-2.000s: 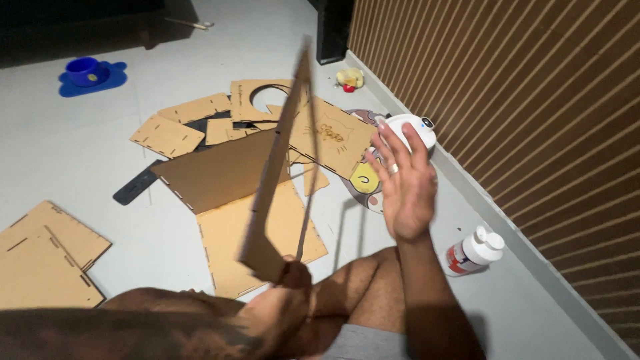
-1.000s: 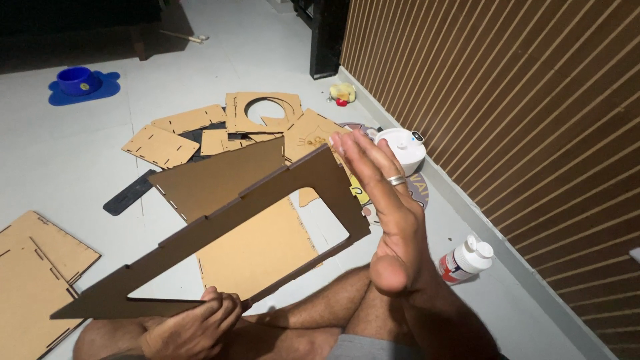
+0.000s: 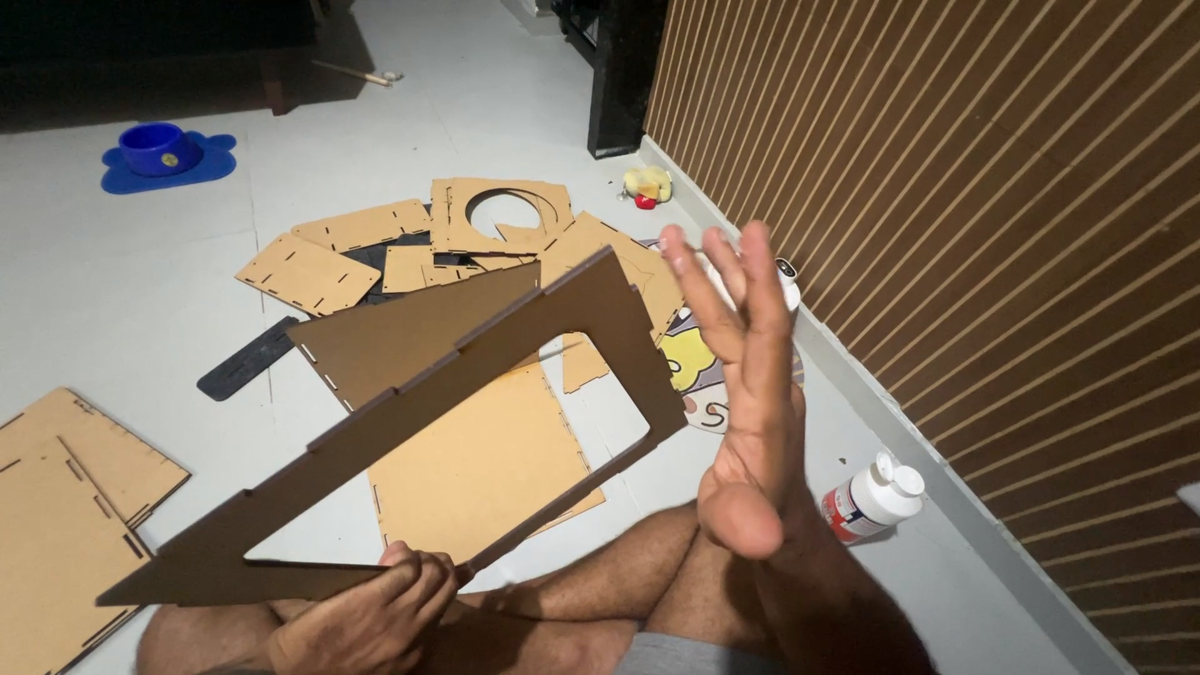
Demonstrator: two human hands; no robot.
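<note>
My left hand (image 3: pixel 375 609) grips the lower edge of a brown MDF frame panel (image 3: pixel 375 412) with notched edges and a large rounded cutout, held tilted above my crossed legs. My right hand (image 3: pixel 750 403) is raised just right of the panel, fingers spread, holding nothing; a narrow gap shows between them. Behind the frame, one MDF panel (image 3: pixel 422 333) stands on edge beside a slotted panel (image 3: pixel 478 459) lying flat on the floor. Whether those two are joined cannot be told.
More slotted MDF panels lie ahead, one with a round hole (image 3: pixel 450 220), others at left (image 3: pixel 56 525). A white bottle (image 3: pixel 872 502) stands near the slatted wall (image 3: pixel 984 234). A blue bowl (image 3: pixel 157 150) on a mat, a dark strip (image 3: pixel 247 358) and a yellow toy (image 3: pixel 649 186) are on the floor.
The frame panel, seen nearly edge-on two seconds ago, has turned so its cutout shows. Its far end was close to or against my right hand one second ago; now they are apart.
</note>
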